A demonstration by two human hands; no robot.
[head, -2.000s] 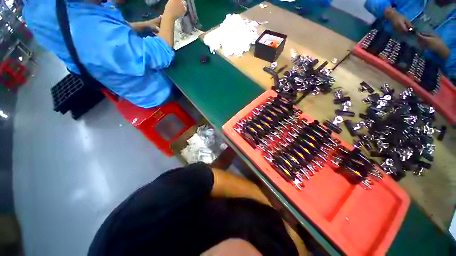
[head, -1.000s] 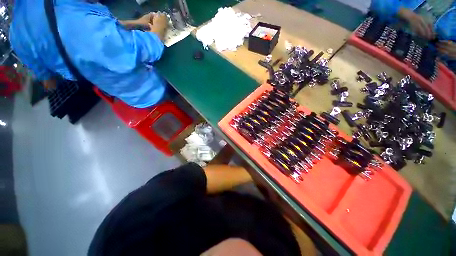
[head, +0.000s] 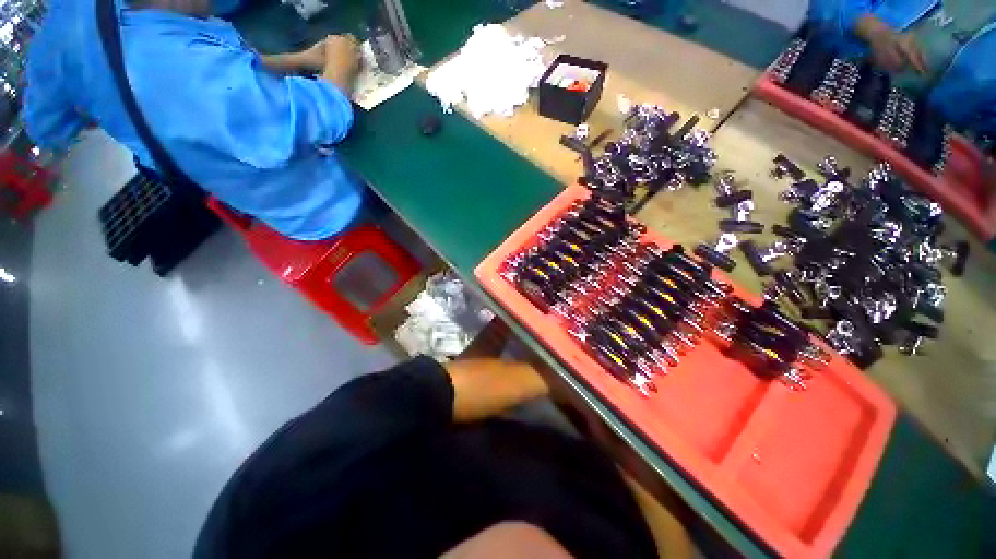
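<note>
The orange-red parts tray (head: 754, 437) lies at the bench edge in front of me. Tight columns of black-and-chrome arranged parts (head: 644, 300) with small yellow marks fill its far part; a shorter column sits nearer the right. The loose parts heap (head: 863, 251) lies on the brown board behind the tray, with a smaller heap to its left. My forearm reaches down under the bench edge. My left hand and my right hand do not show; both are hidden below the bench edge or out of the picture.
A small black box (head: 571, 90) and crumpled white wrapping (head: 488, 71) lie on the board. A co-worker in blue sits at left on a red stool (head: 355, 278). A scrap carton with white material (head: 437, 317) stands below the bench. A second tray (head: 803, 107) lies across the bench.
The view has shifted slightly. My forearm has stretched further out under the bench edge since two seconds ago. The tray and its columns look the same. The co-workers' hands have moved.
</note>
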